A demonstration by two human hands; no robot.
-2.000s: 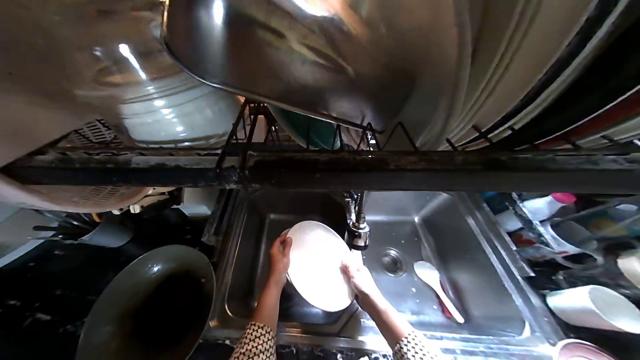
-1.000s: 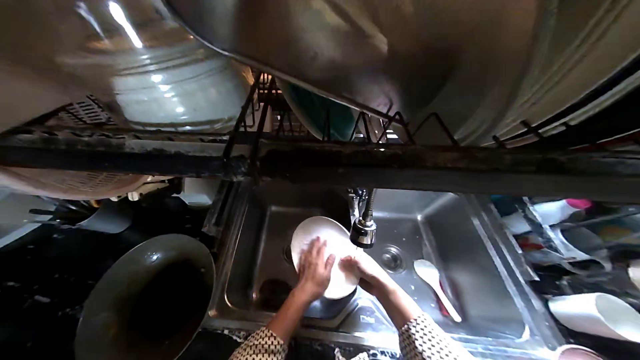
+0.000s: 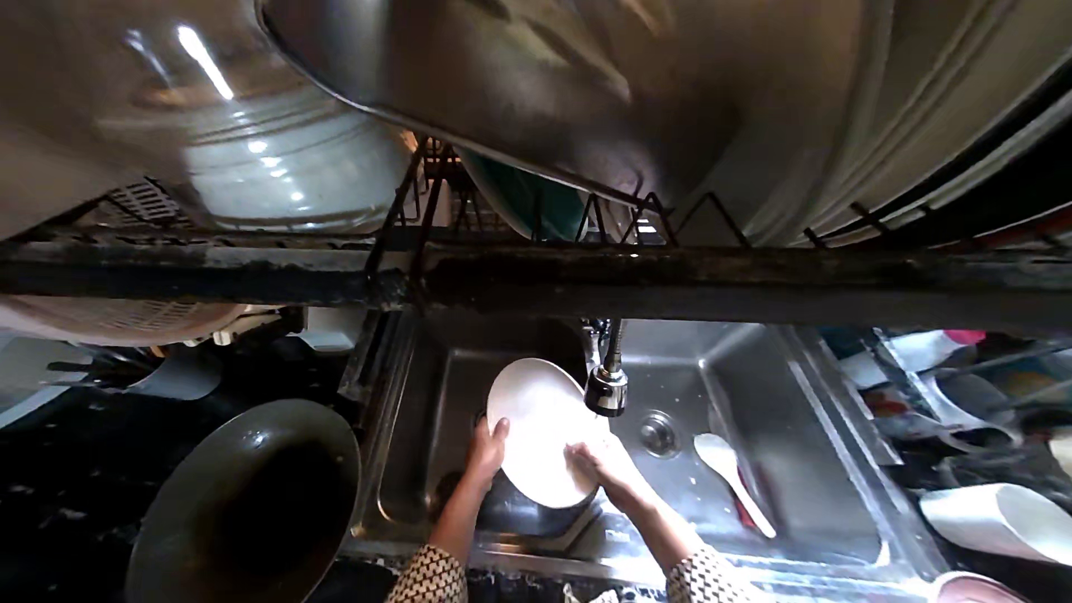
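A white plate is held tilted over the left basin of a steel double sink, close to the faucet head. My left hand grips its left edge, thumb on the face. Against the plate's right side rests my right hand, its fingers partly bent; whether it grips the edge is hard to tell. Part of a dark pan shows under the plate. In the right basin lies a white spoon with something red beneath it, beside the drain.
A black rack rail crosses above the sink, bearing a large steel vessel and plates. A wok sits on the left. At right are a white cup and other dishes. A pink basket hangs at left.
My left hand has moved from the plate's face to its left edge. The plate's face now shows more fully than one second ago, and my right hand stays at its right side.
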